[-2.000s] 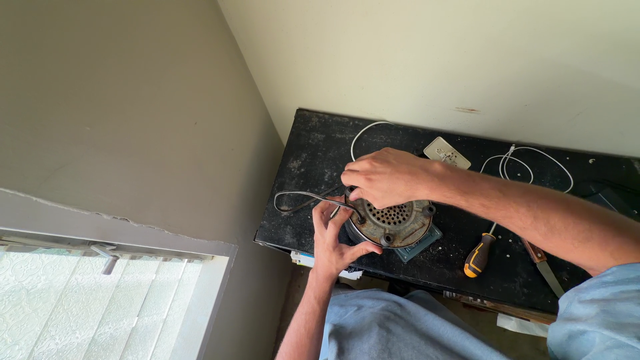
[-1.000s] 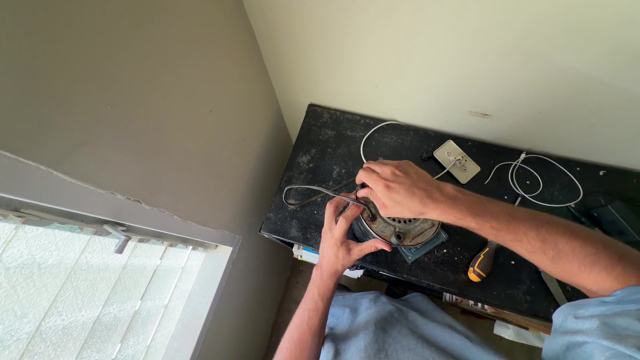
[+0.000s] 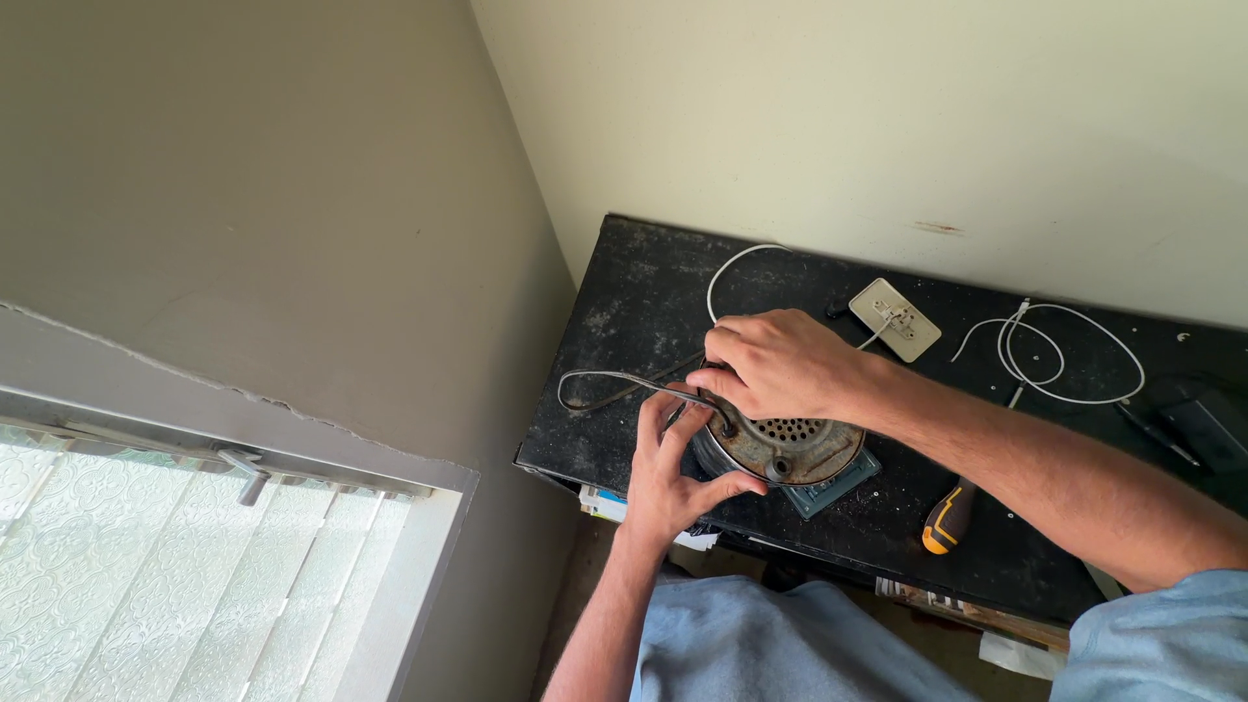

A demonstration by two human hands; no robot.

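A round, rusty metal appliance base (image 3: 795, 456) with a perforated centre and small feet lies upturned on a teal slab (image 3: 840, 485) on the black tabletop. My left hand (image 3: 678, 468) grips its left rim, thumb along the front side and fingers near where the dark power cord (image 3: 624, 376) enters. Bent over the upper left of the base, my right hand (image 3: 770, 366) has its thumb and fingers pinched close to the cord; what they pinch is hidden. The cord loops out to the left across the tabletop.
Behind the base lies a beige socket plate (image 3: 895, 320) with a white cable. Farther right are a coiled white cable (image 3: 1092, 400), a yellow-and-black screwdriver handle (image 3: 948, 519) and a dark object (image 3: 1204, 429). Walls border the black table (image 3: 634, 283) behind and at left.
Both hands stay at the base's cord side. The right hand's fingers have shifted slightly over the rim. The view has shifted a little.
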